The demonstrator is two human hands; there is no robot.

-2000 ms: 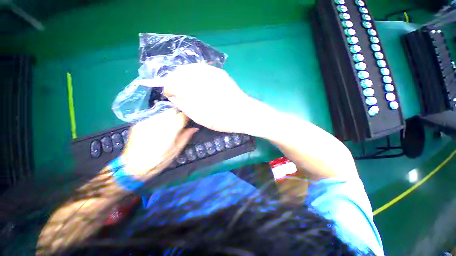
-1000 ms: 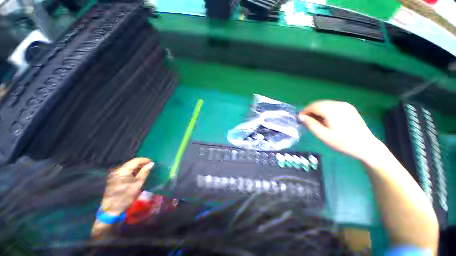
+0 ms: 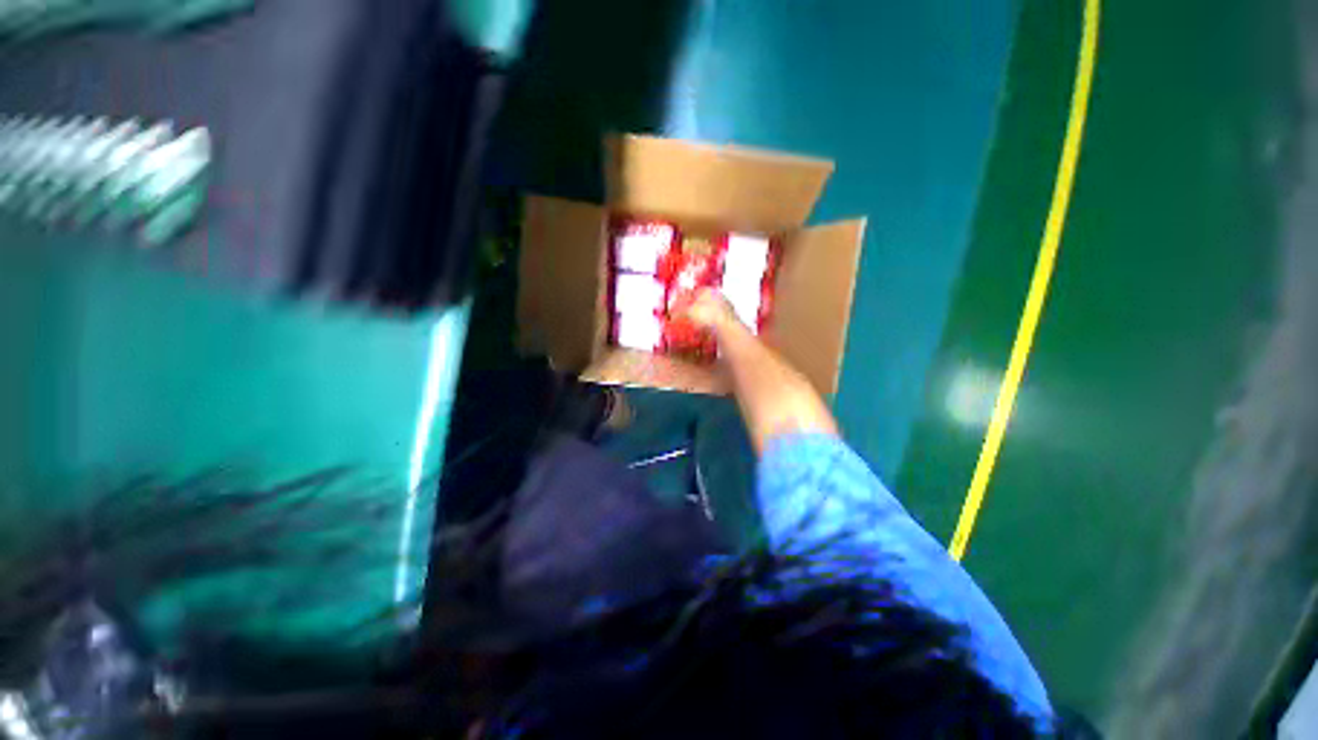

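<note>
An open brown cardboard box (image 3: 817, 297) stands on the floor beside the bench, its flaps spread. Red packs (image 3: 687, 330) with white labels lie inside it. My right hand (image 3: 711, 311) reaches down into the box at the packs. It is small and blurred, and I cannot tell whether its fingers hold a pack. My left hand is not in view.
A dark foam tray stack (image 3: 383, 159) with a filled top tray stands on the green bench (image 3: 246, 390) at the left. A yellow line (image 3: 1044, 275) runs along the green floor at the right. Dark hair covers the lower part of the view.
The view has turned from the bench to the box on the floor. My right hand has left the clear bag and is now in the box. My left hand has gone out of view.
</note>
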